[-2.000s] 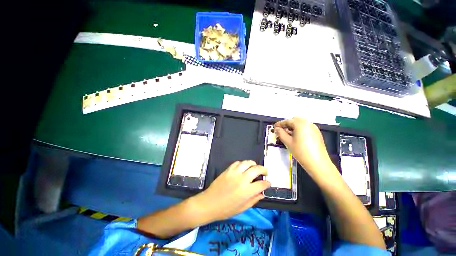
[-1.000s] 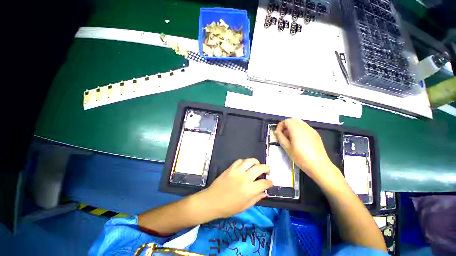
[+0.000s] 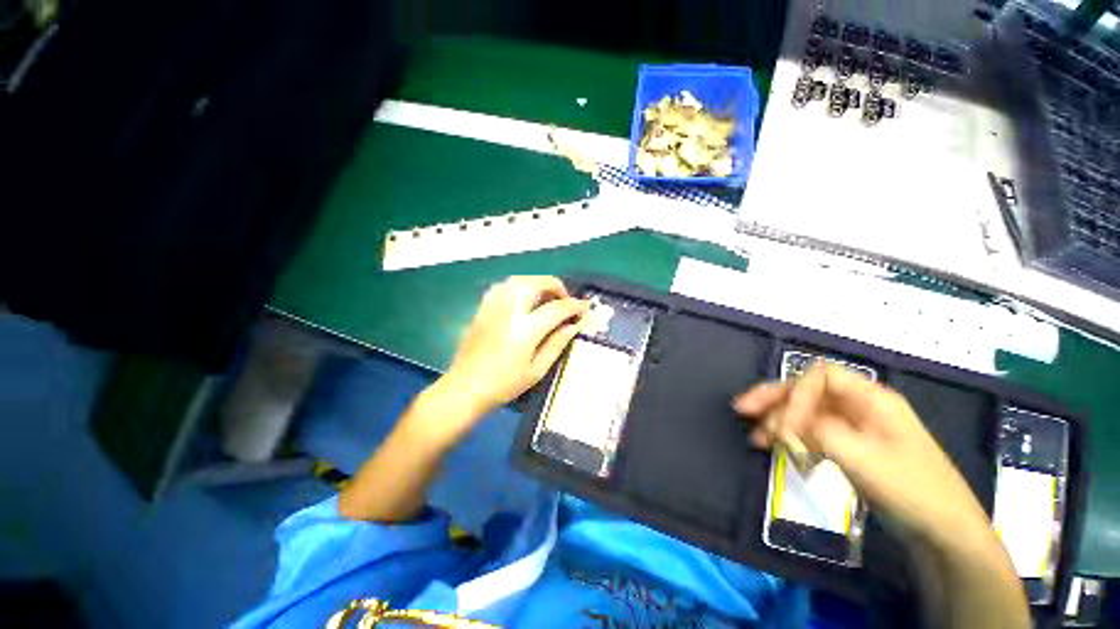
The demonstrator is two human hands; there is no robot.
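A black phone tray (image 3: pixel 694 430) holds three phone housings. My left hand (image 3: pixel 513 338) is at the top left corner of the left phone housing (image 3: pixel 590 396), thumb and fingertips close together at its camera end; whether they grip anything is hidden. My right hand (image 3: pixel 847 430) is blurred, above the middle phone housing (image 3: pixel 805 506), and covers part of it. A small tan piece (image 3: pixel 798 452) shows at its fingers. The right phone housing (image 3: pixel 1027 510) lies in the tray near the right forearm.
Behind the tray are white liner strips (image 3: pixel 847 310) and an adhesive strip (image 3: pixel 491 240). A blue bin (image 3: pixel 694 123) holds tan scraps. A white board (image 3: pixel 903 184) bears small black parts (image 3: pixel 847 62), tweezers (image 3: pixel 1007 211) and a blister tray (image 3: pixel 1081 160). The green bench edge runs at lower left.
The view has turned left. My left hand has moved from the middle housing to the left housing's top corner. My right hand has lifted off the middle housing's camera end.
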